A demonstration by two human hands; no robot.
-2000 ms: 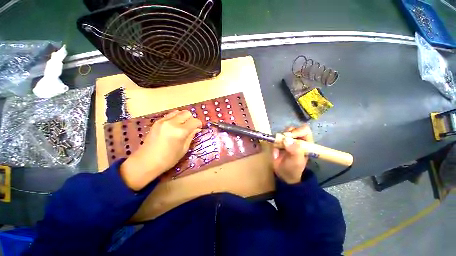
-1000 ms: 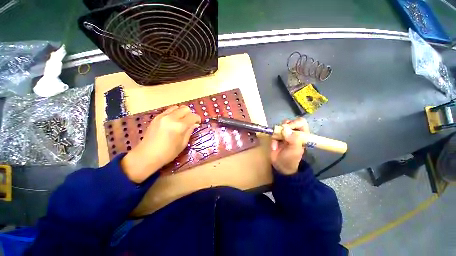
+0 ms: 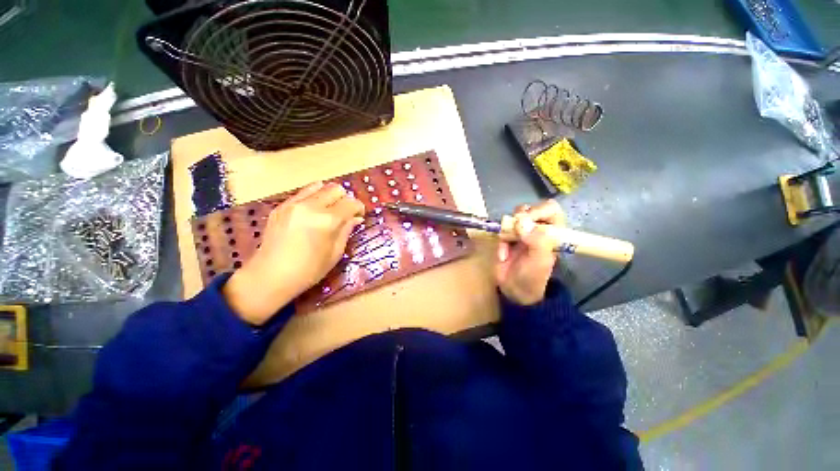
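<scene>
The reddish-brown holed fixture board (image 3: 419, 264) lies tilted on the tan work board (image 3: 451, 120). Silvery round parts sit in its middle and right rows, and dark lead wires (image 3: 376, 253) fan over its middle. My left hand (image 3: 309, 235) rests over the board with fingertips pinched near the middle; what they pinch is too small to tell. My right hand (image 3: 530, 250) holds the soldering iron (image 3: 589, 245) by its pale wooden handle. The iron's tip points left, close beside my left fingertips. A black pile of cut wires (image 3: 209, 184) lies at the tan board's upper left.
A black fan (image 3: 295, 83) stands behind the board. The coil stand (image 3: 564, 106) with its yellow sponge (image 3: 564, 166) is at the right. A clear bag of metal parts (image 3: 87, 230) and a white bottle (image 3: 92, 138) are at the left. Blue bin (image 3: 778, 28) far right.
The whole view has shifted slightly, so the bench things appear higher and a little left. Both hands stay at the board, with the iron still held and its tip near my left fingertips.
</scene>
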